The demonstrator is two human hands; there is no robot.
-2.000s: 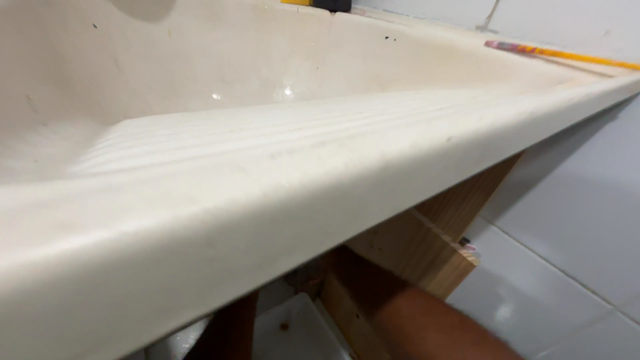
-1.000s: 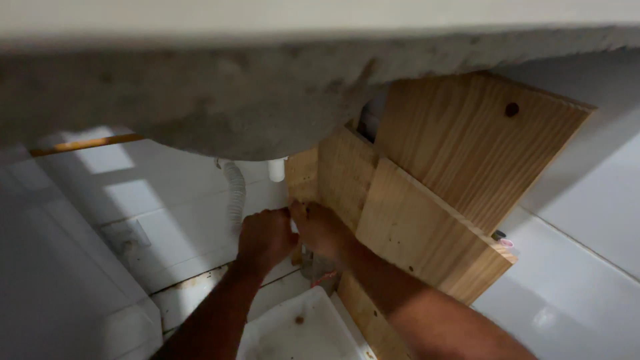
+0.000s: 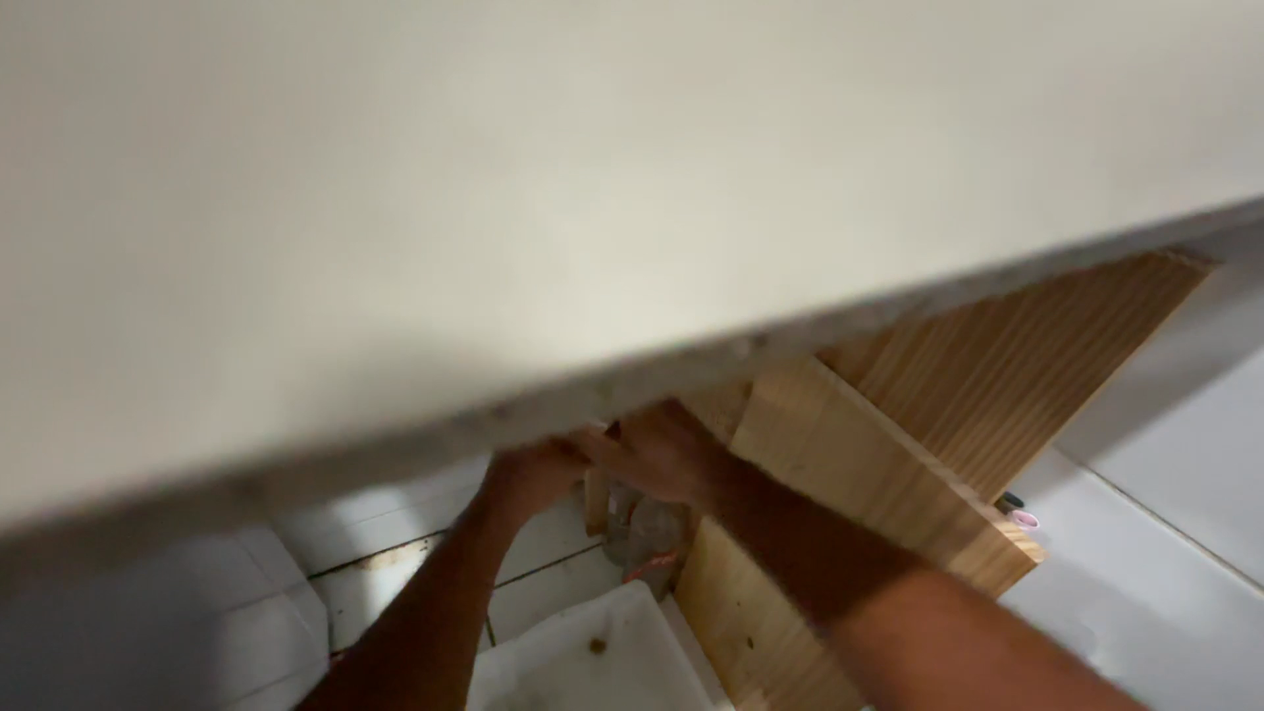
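Under the front edge of a pale washbasin (image 3: 612, 217), both hands are close together, partly hidden by the rim. My left hand (image 3: 538, 479) has curled fingers and meets the other hand; what it holds, if anything, cannot be made out. My right hand (image 3: 657, 449) reaches in from the right, its fingers toward the left hand, with a small pale bit showing between them. Pine boards (image 3: 869, 474) stand just right of the right hand. Clear containers (image 3: 647, 533) are directly below the hands.
A white plastic tray (image 3: 602, 652) sits low, below the hands. The tall wooden panel (image 3: 1027, 365) leans near the tiled wall (image 3: 1165, 494) at the right. A pale tiled block (image 3: 247, 612) is at the lower left. The basin's edge crosses above both forearms.
The view has shifted, so the basin now hides the drain hose and pipe seen one second ago. The hands stay together under the basin.
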